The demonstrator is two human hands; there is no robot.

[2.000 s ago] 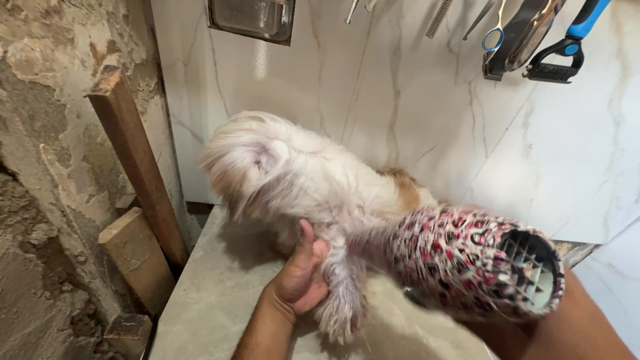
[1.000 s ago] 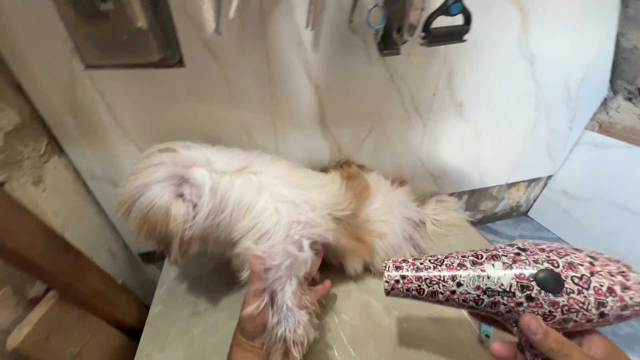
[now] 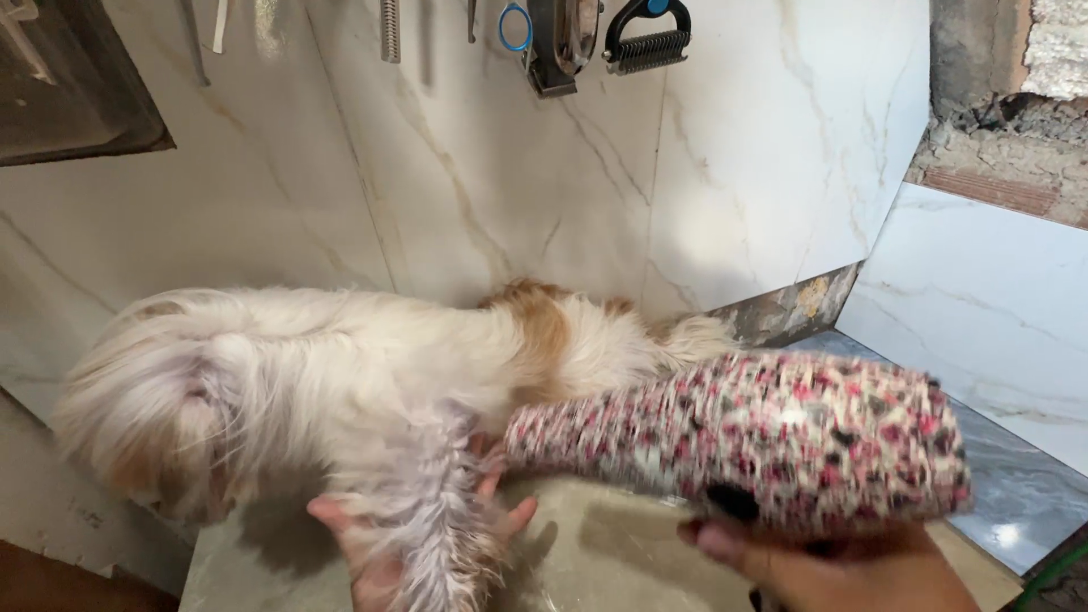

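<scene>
A long-haired white and tan dog [image 3: 382, 348] stands on a pale stone-look tabletop [image 3: 629, 552], its head at the left and its rump at the right. My left hand [image 3: 374, 544] is under and behind the dog's damp-looking front leg [image 3: 446, 518], with fingertips showing on both sides of it; the fur hides most of the palm. In my right hand [image 3: 833, 565] is the handle of a pink, white and black patterned hair dryer [image 3: 765, 433], blurred by motion. Its nozzle points left at the leg and nearly touches the fur.
Marble-look wall panels [image 3: 510, 195] rise close behind the dog. Hair clippers [image 3: 561, 42], a dematting rake [image 3: 648, 38] and scissors with a blue ring [image 3: 515, 27] hang at the top. A dark metal-looking tray [image 3: 76, 85] is at upper left. Rough masonry [image 3: 1003, 153] shows at right.
The hair dryer has moved left, from clear of the dog one second ago to beside its front leg. My left hand stays at that leg. The view has shifted since the earliest frame.
</scene>
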